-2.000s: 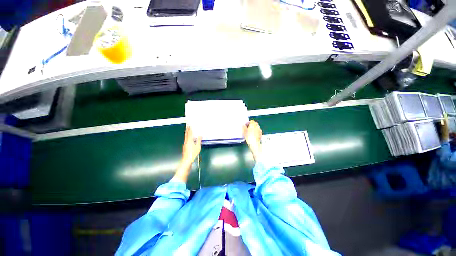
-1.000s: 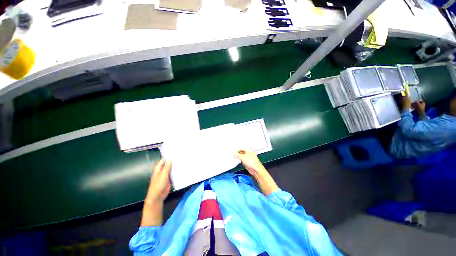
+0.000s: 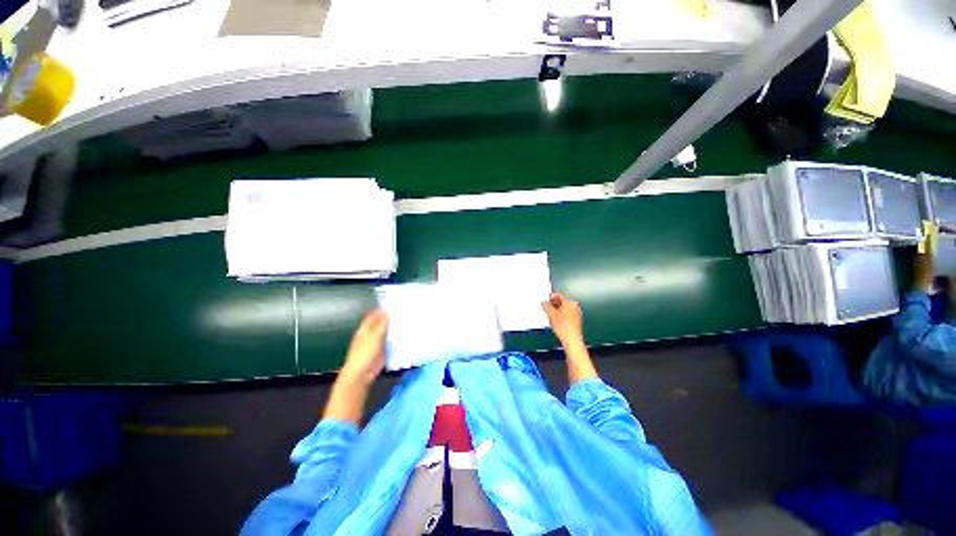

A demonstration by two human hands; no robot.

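Note:
A white panel or sheet point(image 3: 432, 330) lies low in front of me, tilted and slightly blurred. My left hand point(image 3: 367, 343) grips its left edge. A second white panel point(image 3: 519, 285) lies partly beneath or behind it on the green bench. My right hand point(image 3: 564, 312) has its fingers closed on the second panel's right edge, near the lower corner. A thick white panel stack point(image 3: 307, 225) sits on the bench ahead and to the left, its edges slightly uneven. Neither hand touches it.
Grey-faced panels point(image 3: 835, 204) stand in rows at the right, beside another person's hand and blue sleeve point(image 3: 914, 340). A slanted metal pole point(image 3: 734, 96) crosses above the bench. A raised white shelf point(image 3: 419, 54) spans the back, with more stacks point(image 3: 314, 117) beneath it.
The white stack that both hands held two seconds ago now stands on the left, released. The hands hold panels at the right of it. The upper panel has shifted off the stack's corner.

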